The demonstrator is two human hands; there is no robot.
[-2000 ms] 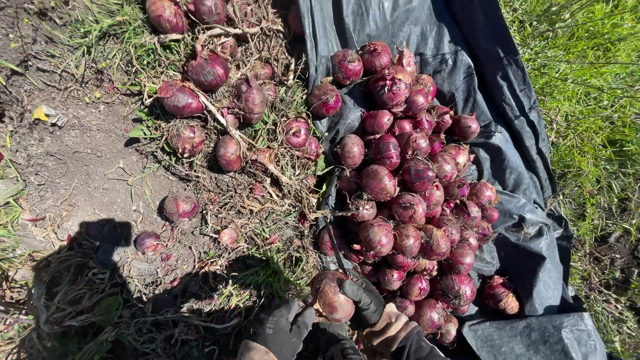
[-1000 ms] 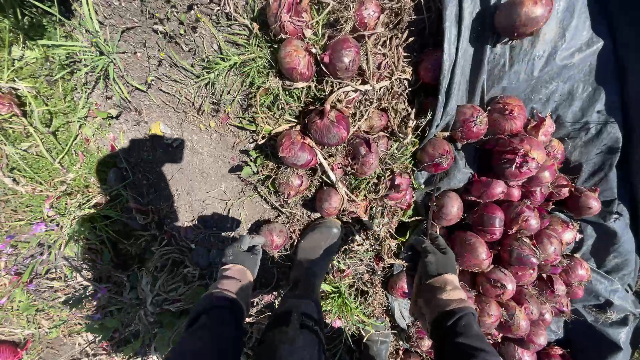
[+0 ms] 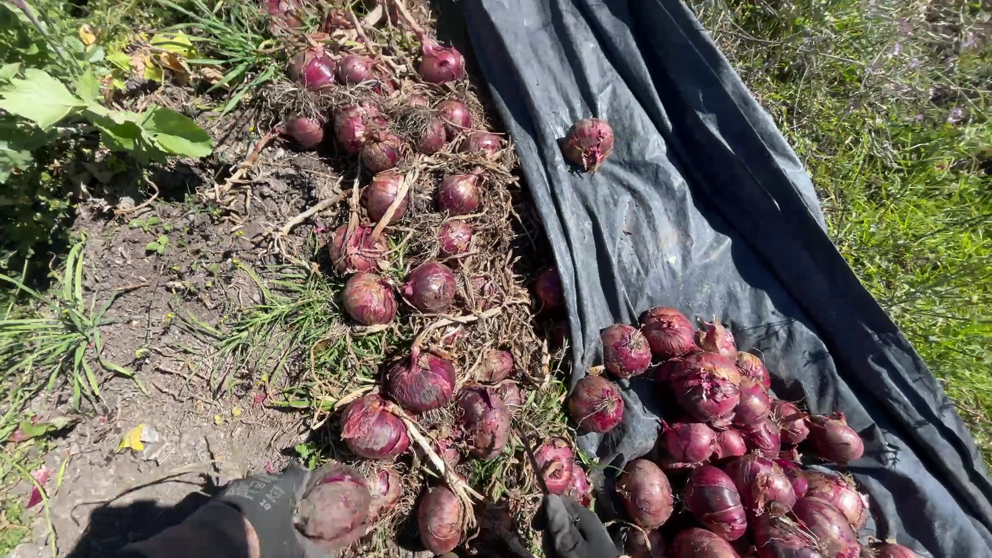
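Note:
My left hand [image 3: 271,508], in a dark work glove with writing on it, holds a red onion [image 3: 335,505] at the bottom edge, left of centre. My right hand [image 3: 575,528], also in a dark glove, is at the bottom edge between the onion row and the pile; a thin dark blade-like tool [image 3: 533,459] points up from it, its handle hidden. A pile of red onions [image 3: 705,387] lies on a black plastic sheet [image 3: 666,232] at the right. One onion [image 3: 589,143] sits apart, higher on the sheet.
A row of red onions with dried tops [image 3: 430,287] runs up the middle on straw and soil. Bare soil [image 3: 186,372] with grass tufts is at the left, leafy plants [image 3: 139,128] at the upper left, and grass [image 3: 907,194] beyond the sheet.
The left hand was beside an onion on the soil a second ago and now has an onion in its grasp. The view has moved a lot, showing more of the row and sheet.

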